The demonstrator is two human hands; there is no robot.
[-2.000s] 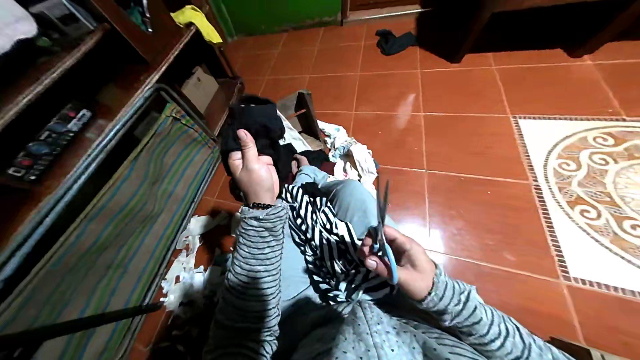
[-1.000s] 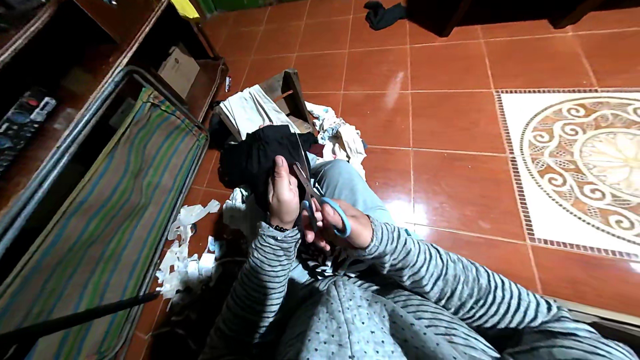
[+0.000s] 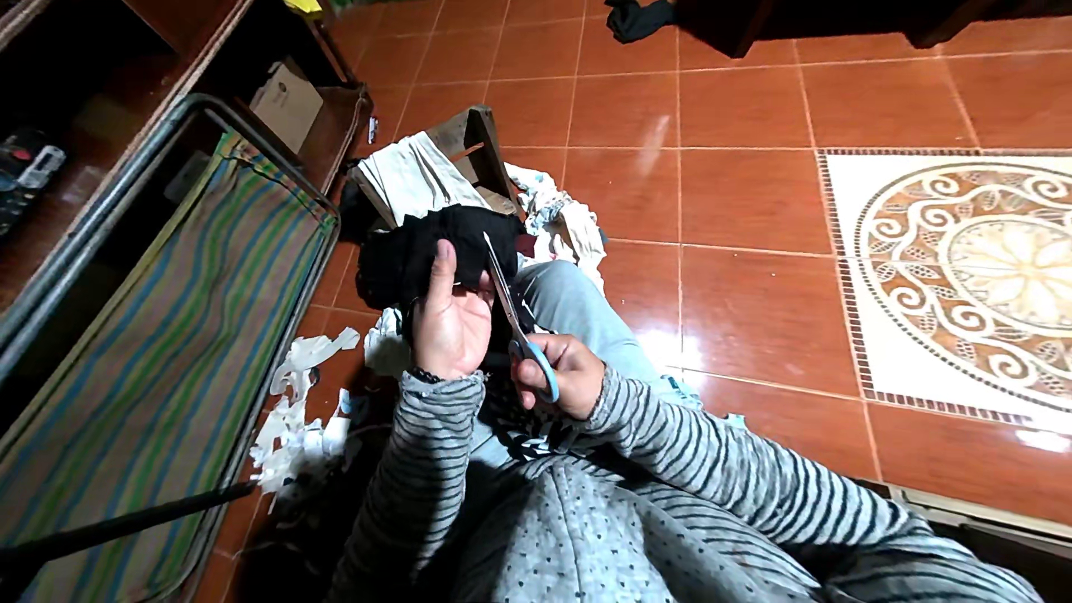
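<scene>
My right hand (image 3: 565,377) holds metal scissors (image 3: 517,327) by their light blue handles. The blades point up and away, close to the right side of my left hand (image 3: 455,328). That hand is palm up with its thumb raised against a bundle of black cloth (image 3: 435,243); its fingers are partly hidden, and whether they grip the cloth is unclear. Black-and-white patterned fabric (image 3: 536,440) lies in my lap below the hands. Beyond the black bundle, folded white cloth (image 3: 419,180) rests on a wooden frame (image 3: 486,151).
White fabric scraps (image 3: 297,435) lie on the tiled floor at left, beside a striped cloth on a metal frame (image 3: 176,335). More printed cloth (image 3: 565,222) is right of the wooden frame. A cardboard box (image 3: 287,105) sits on a shelf; a dark cloth (image 3: 638,18) lies at the top.
The striped black-and-white fabric, spread between my arms two seconds ago, is now mostly out of sight. My right hand with the scissors has come closer to my left hand.
</scene>
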